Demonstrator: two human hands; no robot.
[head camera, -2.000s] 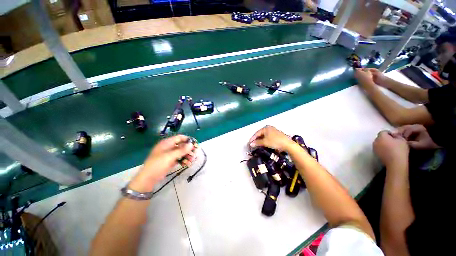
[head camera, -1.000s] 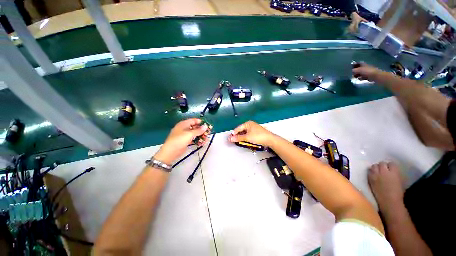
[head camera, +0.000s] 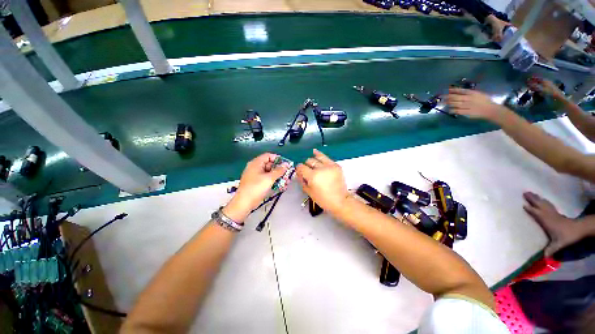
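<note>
My left hand (head camera: 263, 179) pinches small green circuit boards (head camera: 282, 163) with white and red specks, just above the bench edge. Black cable leads (head camera: 268, 212) hang from them. My right hand (head camera: 321, 179) meets the boards with its fingertips; the tiny part between them is too small to make out. A black pack (head camera: 315, 207) shows under my right hand, mostly hidden by it. A loose pile of black packs (head camera: 411, 193) with orange stripes lies on the white bench beside and partly behind my right forearm.
Joined units (head camera: 333, 117) lie spaced along the green belt (head camera: 215, 117). Grey frame posts (head camera: 72, 124) cross at left. A carton (head camera: 91, 280) of green boards (head camera: 38, 269) with black leads stands at lower left. Other people's hands (head camera: 473, 103) reach over belt and bench at right.
My right hand has moved from the pile to a pack, then up against the boards in my left hand. The view has shifted left. A co-worker's arm has reached over the belt.
</note>
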